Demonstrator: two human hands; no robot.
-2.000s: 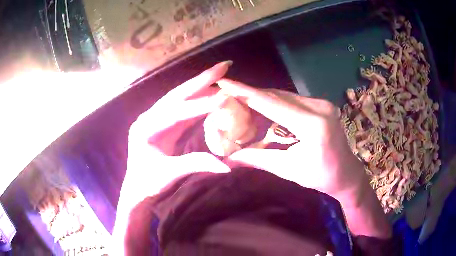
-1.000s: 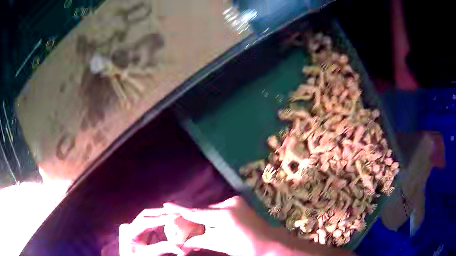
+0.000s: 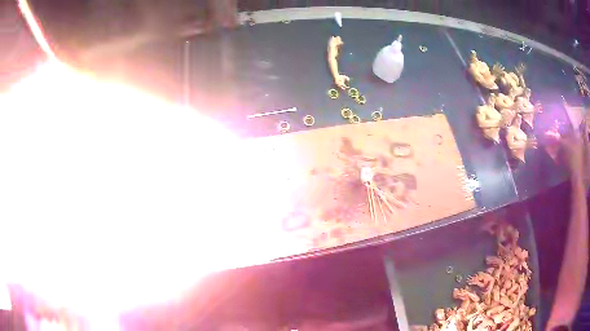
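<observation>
A bare arm enters at the far right, and its blurred hand, which looks like my right hand (image 3: 569, 134), is at the right end of a group of tan figure pieces (image 3: 490, 121). A pale piece (image 3: 552, 141) is at its fingertips; grip or mere touch cannot be told. My left hand is not visible; strong glare covers the left side. The cardboard mat (image 3: 427, 136) bears a small white glue cup (image 3: 367, 173) with several thin sticks (image 3: 382, 202) fanned from it.
A white squeeze bottle (image 3: 389, 63) and a tan limb (image 3: 334, 59) lie behind the mat, near several yellow-green rings (image 3: 347, 113) and a white swab (image 3: 272, 113). The green tray (image 3: 398, 300) at lower right holds heaped tan limbs (image 3: 498, 291).
The view has swung up and right onto the table. Both hands were around a pale rounded piece low in front; now one hand shows at the far right group, the other is out of sight.
</observation>
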